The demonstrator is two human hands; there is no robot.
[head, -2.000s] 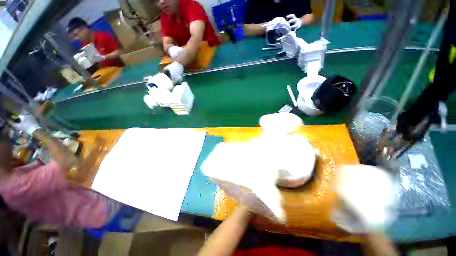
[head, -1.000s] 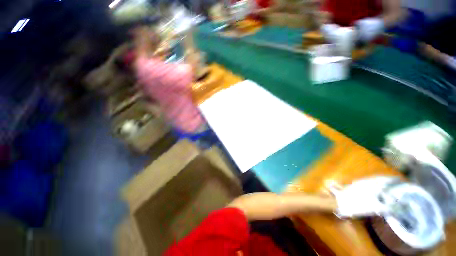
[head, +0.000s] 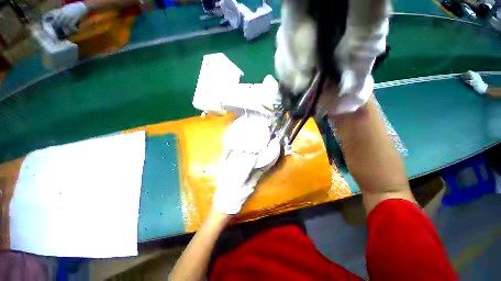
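My left hand (head: 236, 178), in a white glove, holds the white round appliance housing (head: 246, 133) on the orange padded work block (head: 296, 181). My right hand (head: 354, 82), gloved and blurred, is raised above the block's right side, gripping the dark power screwdriver (head: 328, 41). The driver's metal nose points down at the right of the housing, close to my left fingers. Whether it touches a screw cannot be told. A white angular appliance body (head: 216, 85) lies behind the housing, at the belt edge. Whether it is joined to the housing is unclear.
A large white sheet (head: 79, 195) lies left of the block. The green belt (head: 148, 90) runs behind, with a white unit (head: 255, 21) on its far side. Another person's gloved hand (head: 68, 16) is at upper left, another at far right. A blue stool (head: 472, 178) stands lower right.
The view has swung back from the cartons at left to the block. My right hand now shows, raised with the screwdriver. My left hand is still at the housing.
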